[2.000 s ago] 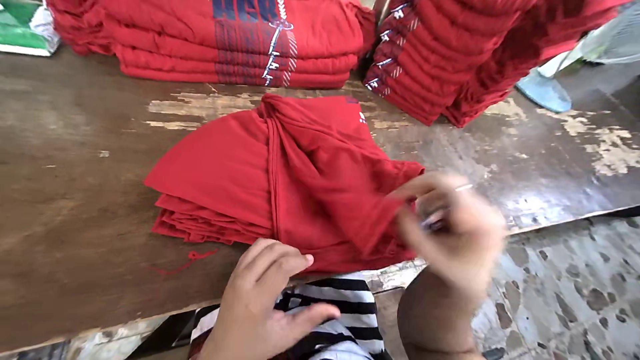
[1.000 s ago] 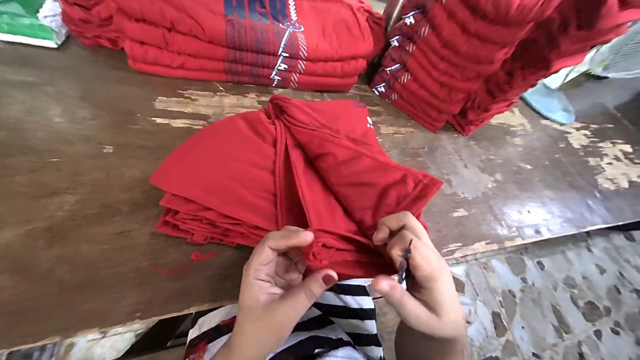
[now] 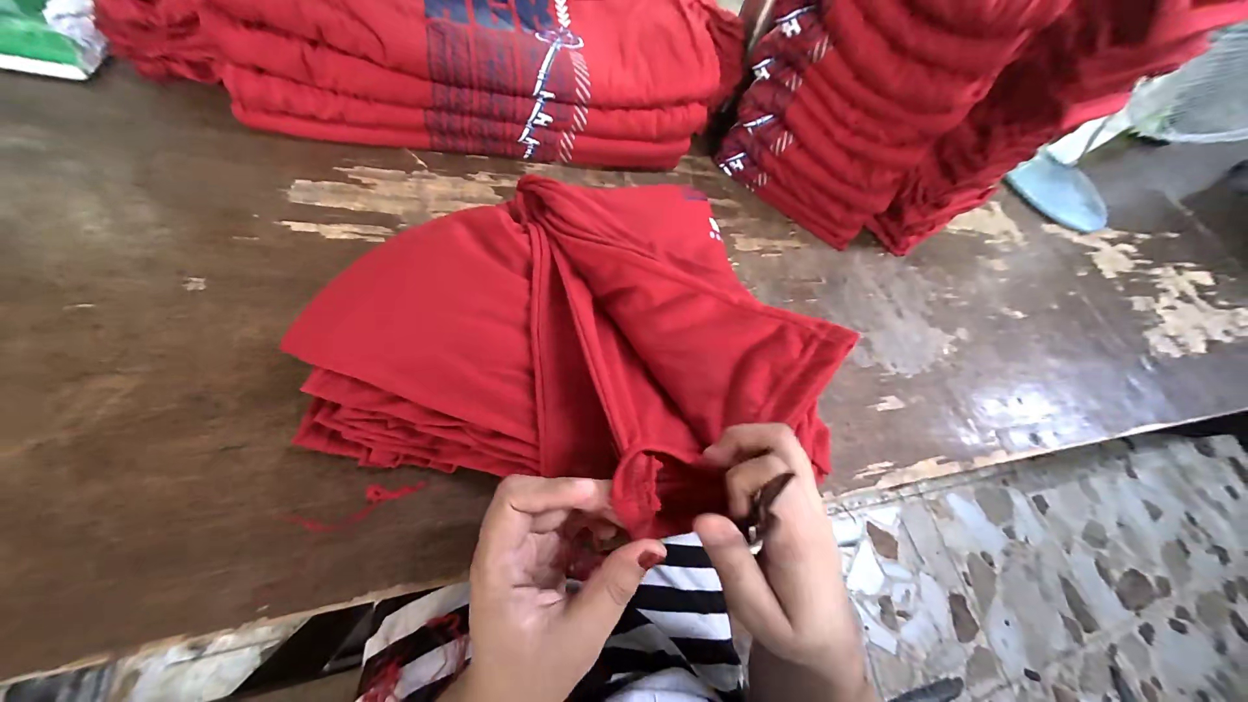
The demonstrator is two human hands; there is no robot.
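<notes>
A pile of red fabric garments (image 3: 419, 331) lies fanned out on the worn wooden table, its top piece partly folded over. My left hand (image 3: 561, 575) pinches a hemmed red edge (image 3: 639, 487) at the near side of the pile. Close beside it on the right, my right hand (image 3: 790, 546) holds the same red cloth with its upper fingers, and a small dark metal tool (image 3: 768, 507) is tucked in that hand. The tool is mostly hidden, so its kind cannot be told.
Folded red printed garments (image 3: 468, 88) lie stacked at the back, with another tall stack (image 3: 858, 117) at back right. Red thread scraps (image 3: 390, 492) lie left of my hands. The table's front edge (image 3: 936, 468) borders a stone-patterned floor (image 3: 1053, 585).
My right hand, blurred over the pile's right side two seconds ago, has come down next to my left. Both hands now hold the near edge of the cloth, and the top layer's fold has opened out.
</notes>
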